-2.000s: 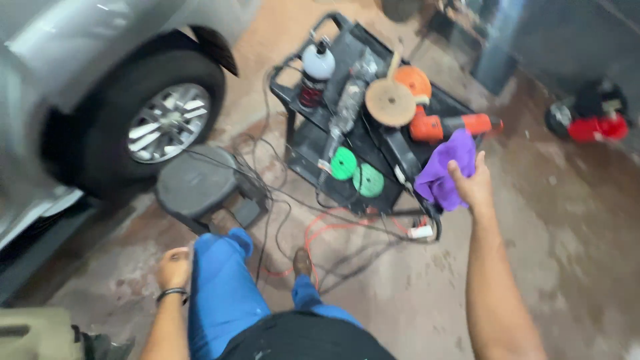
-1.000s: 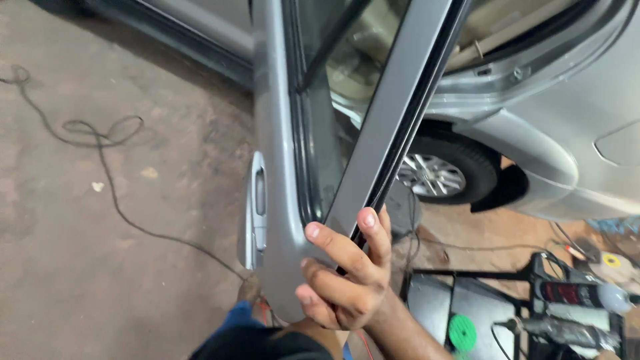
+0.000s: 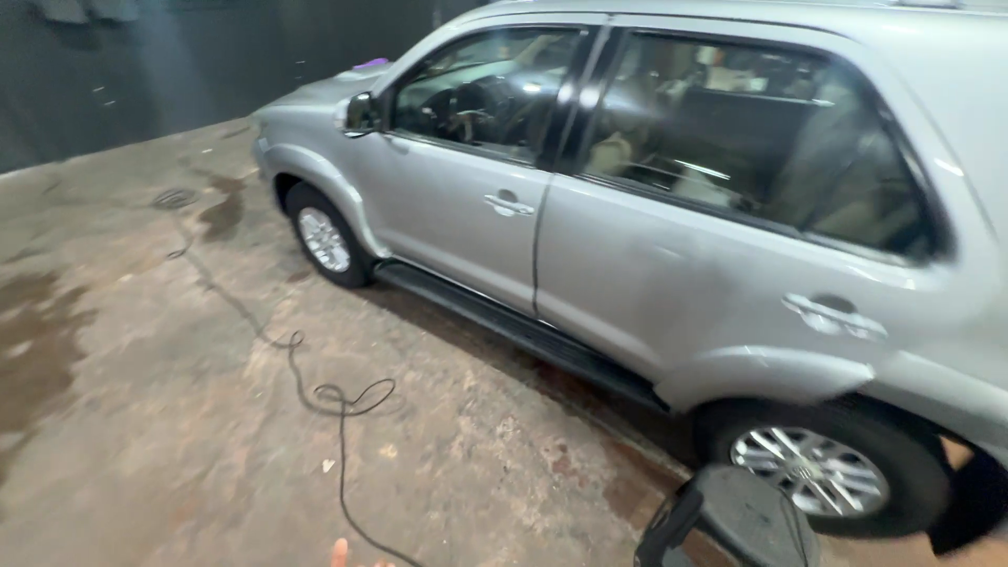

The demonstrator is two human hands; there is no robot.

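Only the fingertips of one of my hands (image 3: 340,553) show at the bottom edge, left of centre, above the floor; which hand it is, and whether it holds anything, cannot be told. My other hand is out of sight. A silver car fills the right side, its front door (image 3: 453,205) and rear door (image 3: 630,268) both closed. Each door has a silver handle, the front one (image 3: 508,206) and the rear one (image 3: 835,316). The windows are up, with reflections on the rear door glass (image 3: 732,134). A small purple item (image 3: 370,63) lies on the bonnet.
A dark stool (image 3: 748,508) stands beside the rear wheel (image 3: 811,472). A black cable (image 3: 342,441) runs in loops over the stained floor (image 3: 197,441), left of the black side step (image 3: 512,335). A dark wall (image 3: 157,71) stands at the back left.
The car door that stood open with my hand on its window frame is now closed. That hand has let go of it. The view has swung widely to the car's side.
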